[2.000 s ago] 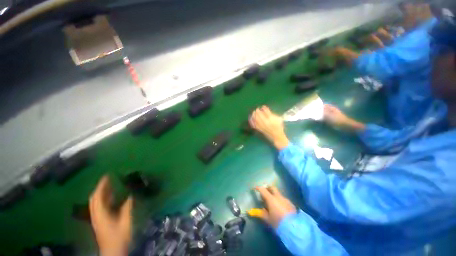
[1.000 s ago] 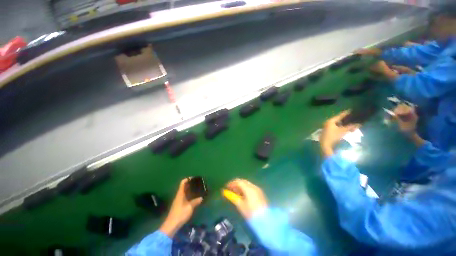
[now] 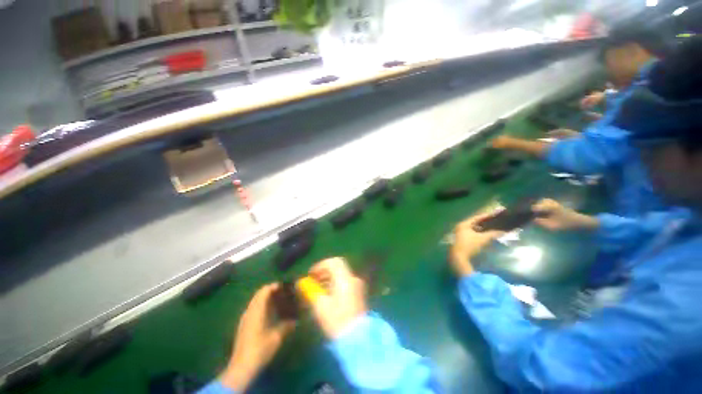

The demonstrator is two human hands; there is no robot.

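My left hand is in the lower middle and holds a black unit upright between thumb and fingers. My right hand is just right of it and grips a yellow-handled tool. The tool is against or very near the unit; its tip is hidden. Small black parts show only at the bottom edge, mostly cut off.
Black units lie along the far edge of the green belt. A neighbour in a blue smock holds a black unit at the right, near white scraps. A small carton hangs on the grey panel. Shelves stand behind.
Both hands have come together, the right hand moving left with the tool to the unit. The view has tilted up; the heap of small parts has nearly left the picture.
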